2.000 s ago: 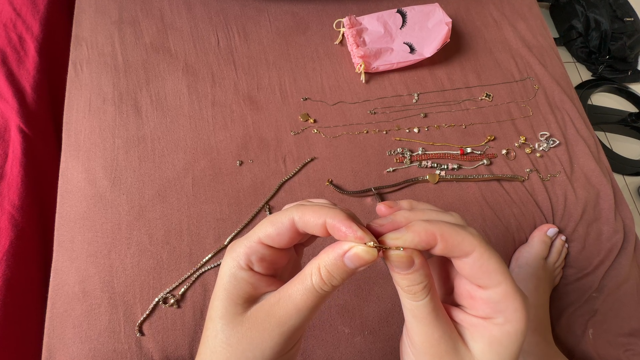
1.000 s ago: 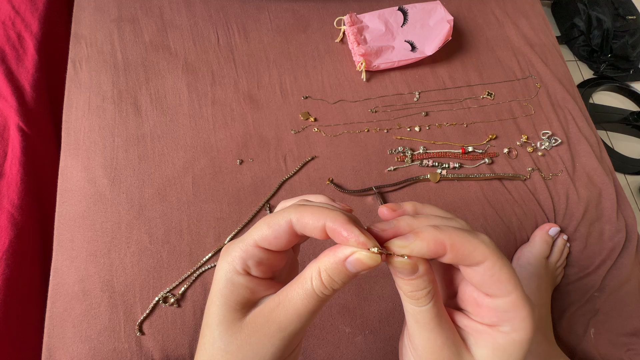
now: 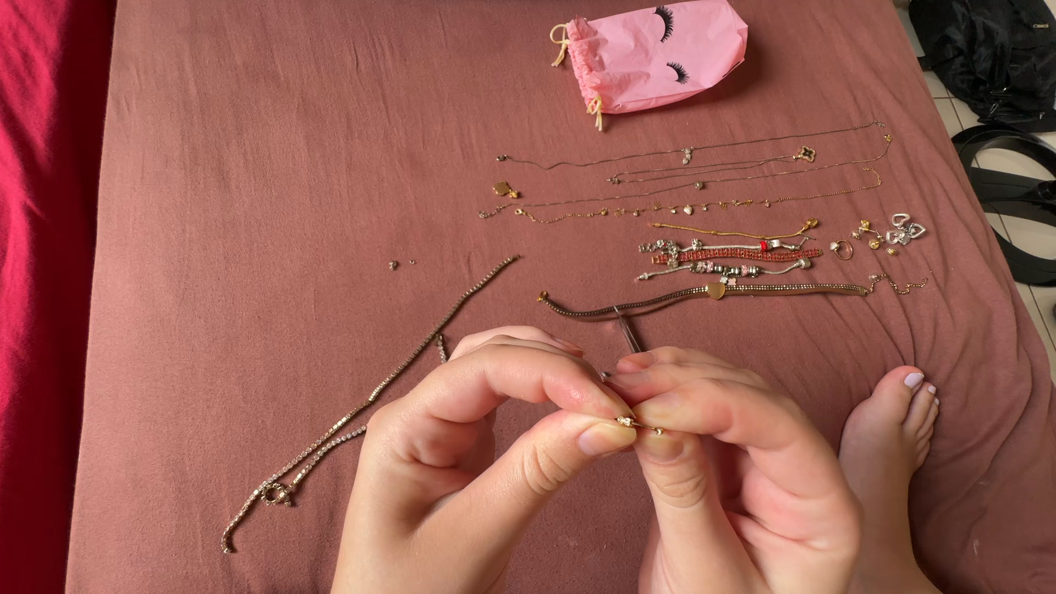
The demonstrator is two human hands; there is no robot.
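Note:
My left hand (image 3: 495, 445) and my right hand (image 3: 734, 454) meet at the lower middle, thumbs and forefingers pinching a small gold-coloured jewelry piece (image 3: 627, 421) with a thin pin-like part between them. The tip of a slim dark metal tool (image 3: 629, 330) sticks out above my right fingers; its other end is hidden. To the left lies a rhinestone chain (image 3: 412, 360), looped low down beside a round clasp (image 3: 276, 493). Beyond my hands lies a dark beaded strand with a gold heart (image 3: 716, 289). Two tiny bits (image 3: 393, 265) rest at centre left.
Beaded and charm bracelets (image 3: 726, 270), thin necklaces (image 3: 660, 212), a ring (image 3: 841, 249) and heart-shaped jewelry (image 3: 906, 228) lie on the brownish-pink cloth (image 3: 247, 206). A pink drawstring pouch (image 3: 660, 54) lies at the back. A bare foot (image 3: 887, 437) is at the right.

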